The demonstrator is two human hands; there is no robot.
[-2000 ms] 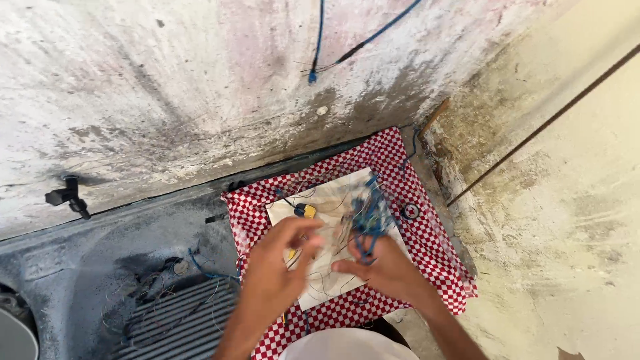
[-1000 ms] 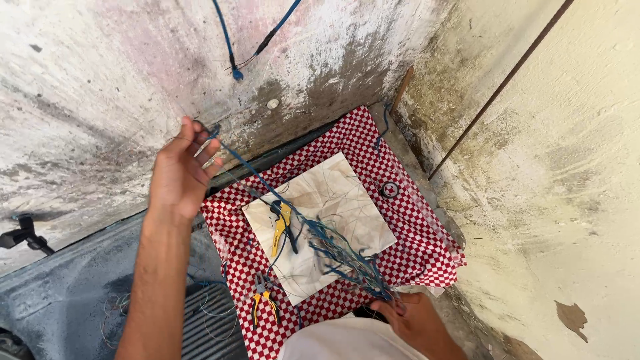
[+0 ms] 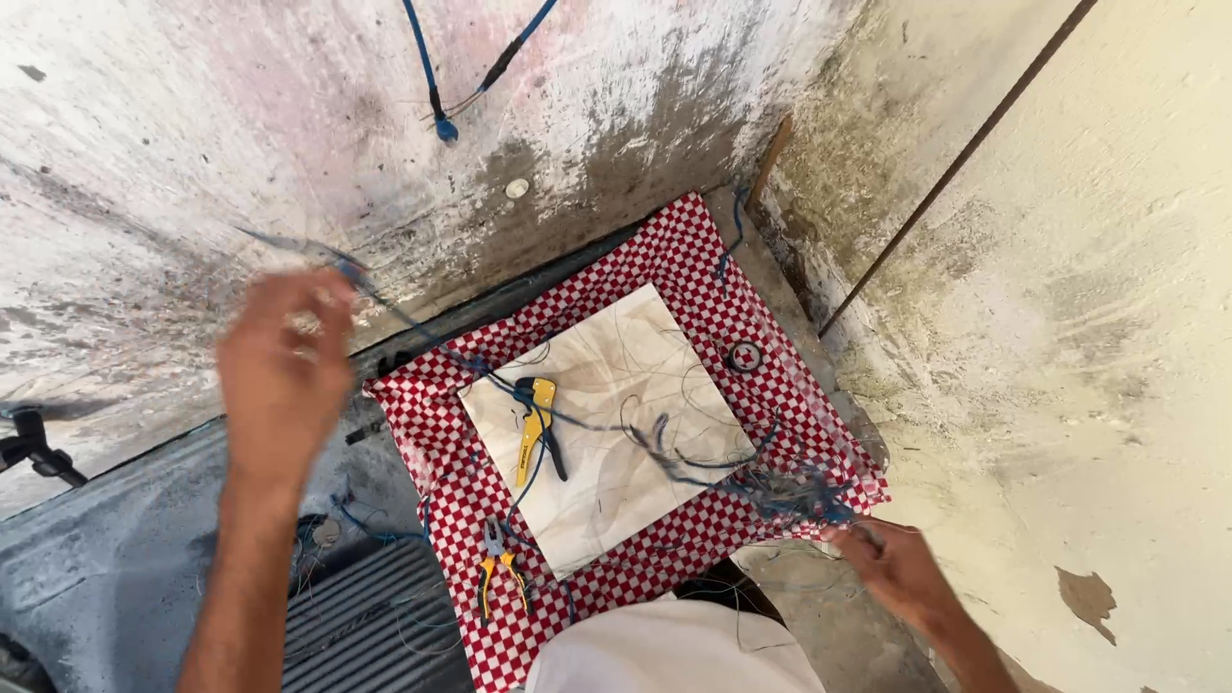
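At the left, my left hand point(image 3: 289, 361) is raised before the wall, blurred, with its fingers around the end of a blue wire point(image 3: 414, 327). My right hand point(image 3: 890, 568) grips a tangled bundle of blue wires point(image 3: 794, 493) at the cloth's right corner. The wire runs between both hands over a pale square board point(image 3: 616, 510). On the board lies a yellow and black wire stripper point(image 3: 534, 433), a wire crossing it. Combination pliers point(image 3: 499, 573) with yellow and black handles rest on the red and white checked cloth point(image 3: 438, 452), near a roll of black tape point(image 3: 744, 356).
Blue cables point(image 3: 445, 125) hang on the stained wall above. A black tap point(image 3: 38, 448) juts out at the left over a grey sink with a ribbed surface point(image 3: 375, 606). A dark rod point(image 3: 962, 164) slants along the right wall. Thin wire scraps lie around.
Two seconds ago both hands were close together over the board with the bundle. They are now far apart, my left at the left and my right at the right, with wire stretched between them.
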